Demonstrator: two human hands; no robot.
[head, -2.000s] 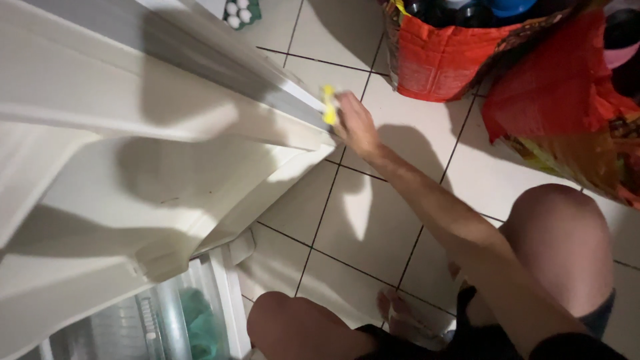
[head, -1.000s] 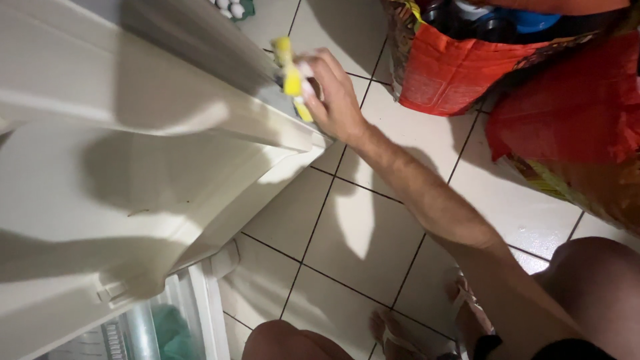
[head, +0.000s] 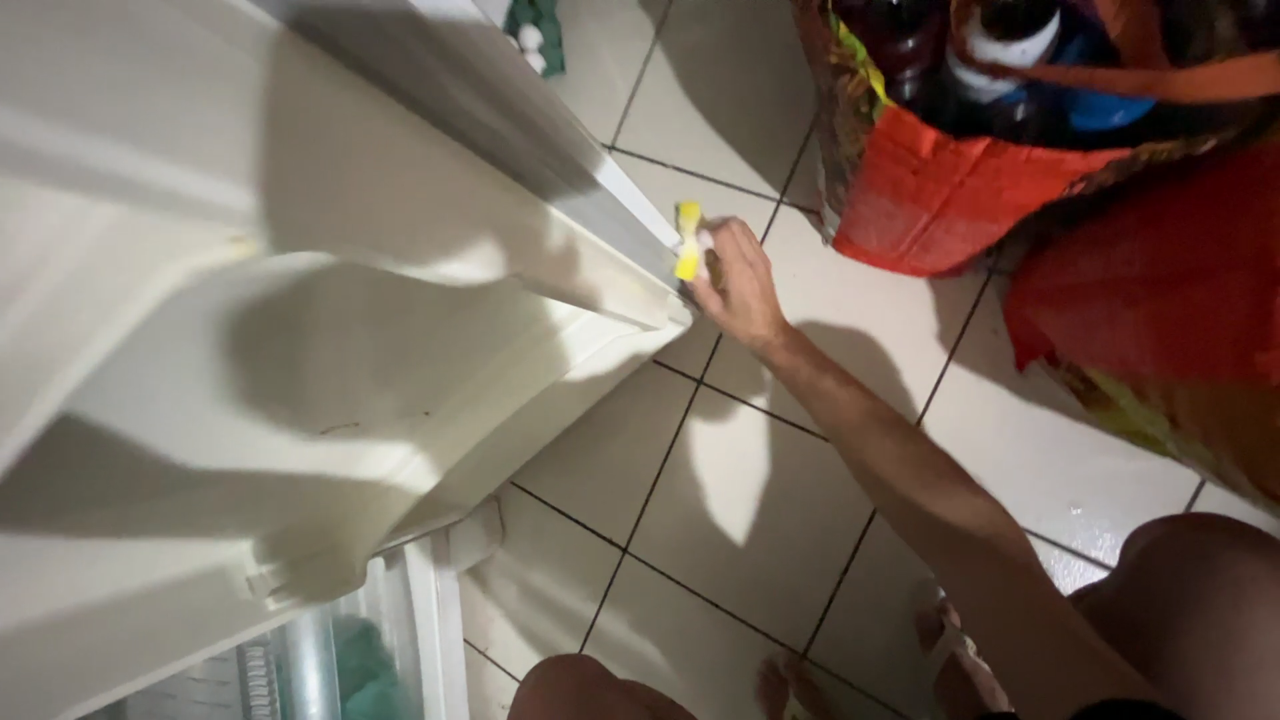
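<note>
My right hand (head: 738,283) reaches in from the lower right, its fingers closed around a yellow sponge (head: 688,240). The sponge is pinched in the middle and rests at the outer edge of an open white refrigerator door (head: 480,350), near the door's corner. The grey outer face (head: 480,110) of the door shows just beyond its pale inner side. Small dark marks lie on the door's inner panel, and my shadow falls across it. My left hand is not in view.
Red printed bags (head: 940,200) holding bottles stand on the tiled floor (head: 640,440) at the right. A green egg tray (head: 548,35) with white eggs is at the top. At the lower left are clear refrigerator drawers (head: 310,660). My knees and feet are below.
From one second ago, my right hand has moved with the sponge down along the door's edge towards its corner. Two seconds ago it was also near that corner.
</note>
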